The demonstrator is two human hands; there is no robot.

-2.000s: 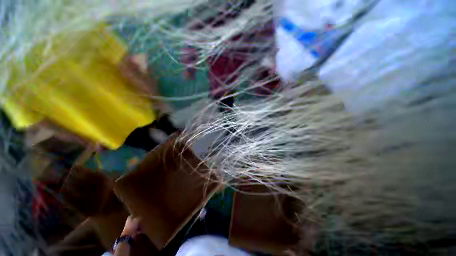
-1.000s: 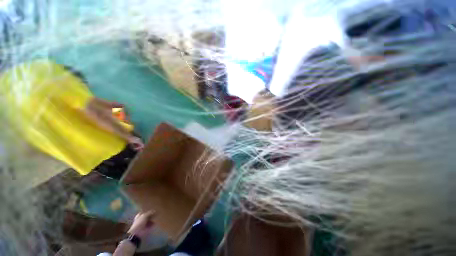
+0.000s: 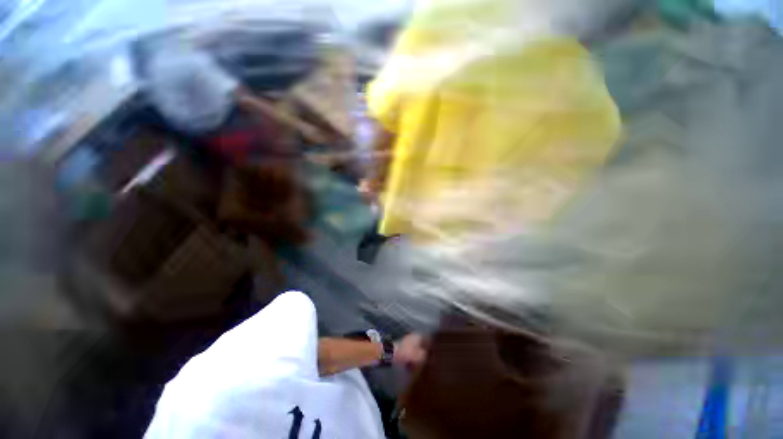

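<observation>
A brown open carton (image 3: 481,386) is at the bottom centre-right, dark and blurred, its far parts partly veiled by pale strands. My left hand (image 3: 410,350), bare with a dark band on the wrist, reaches across from the white sleeve. It is closed at the carton's left edge; its fingers are blurred. My right hand is not in view.
A person in a yellow top (image 3: 506,129) stands just beyond the carton. Blurred brown cartons (image 3: 163,249) fill the left side. A blue upright strip (image 3: 714,399) shows at the lower right. Pale strands blur much of the right side.
The view has swung, so the yellow top has moved from left to centre-right. My left hand and the carton at it now show further right and low; the white sleeve has come into view.
</observation>
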